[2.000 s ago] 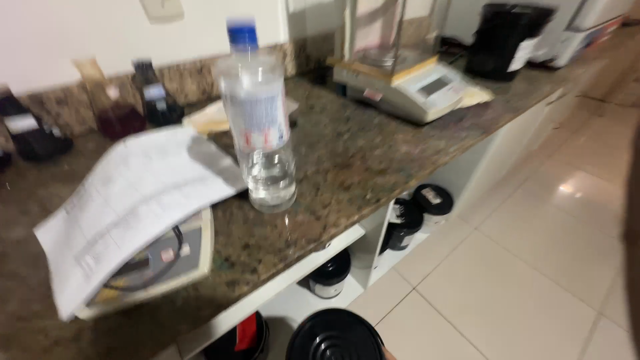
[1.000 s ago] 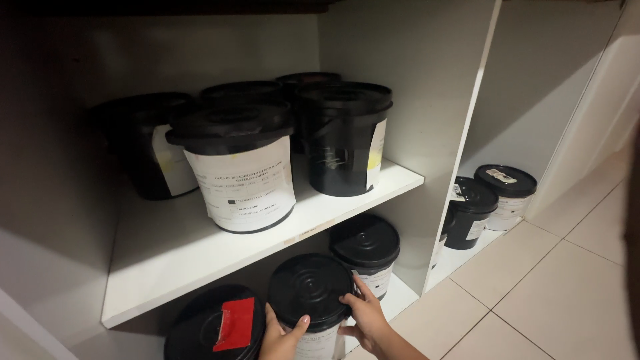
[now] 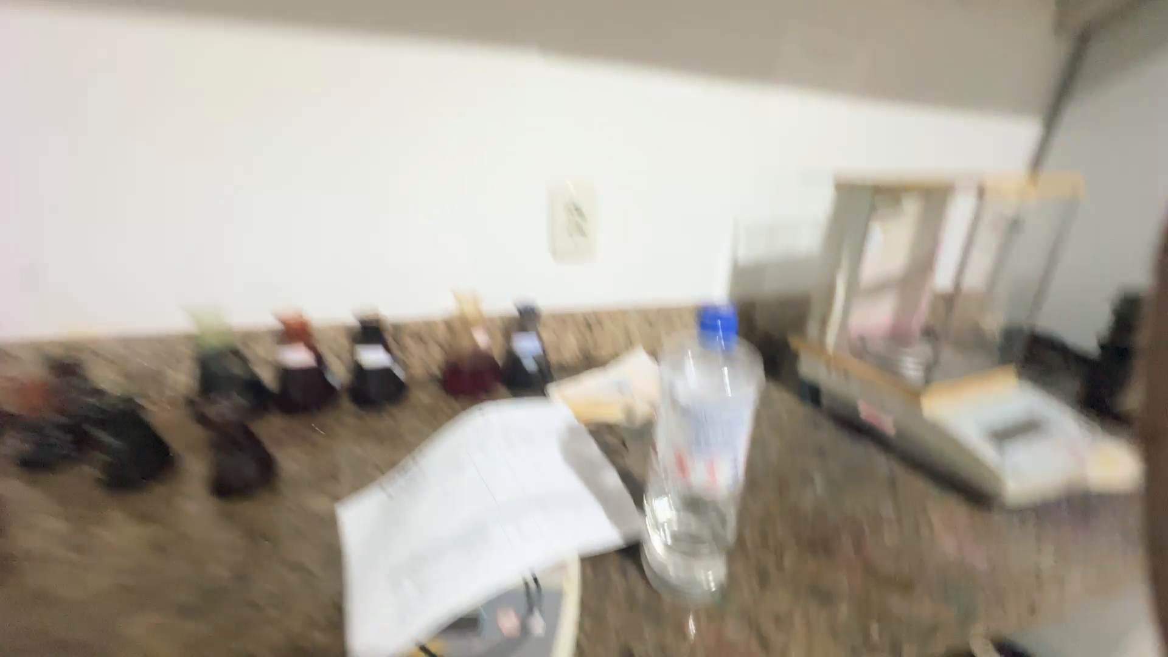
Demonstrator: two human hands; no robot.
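Neither my left hand nor my right hand shows in the blurred head view. A clear plastic bottle [image 3: 701,465] with a blue cap stands upright on the granite counter [image 3: 821,566], partly filled with clear liquid. Left of it, sheets of white paper [image 3: 484,511] lie over a small scale [image 3: 538,611], whose lower panel shows. An analytical balance [image 3: 1013,429] with a glass draft shield stands at the right. What my hands hold or touch is hidden from this view.
Several flasks of dark liquid, one of them a dark red flask [image 3: 472,365], line the back of the counter at left. Yellowish paper [image 3: 616,388] lies behind the bottle. An outlet [image 3: 572,222] is on the white wall. A dark edge runs down the far right.
The view has swung up from the lower shelves of black buckets to the countertop. My hands, at a black-lidded bucket one second ago, are out of view.
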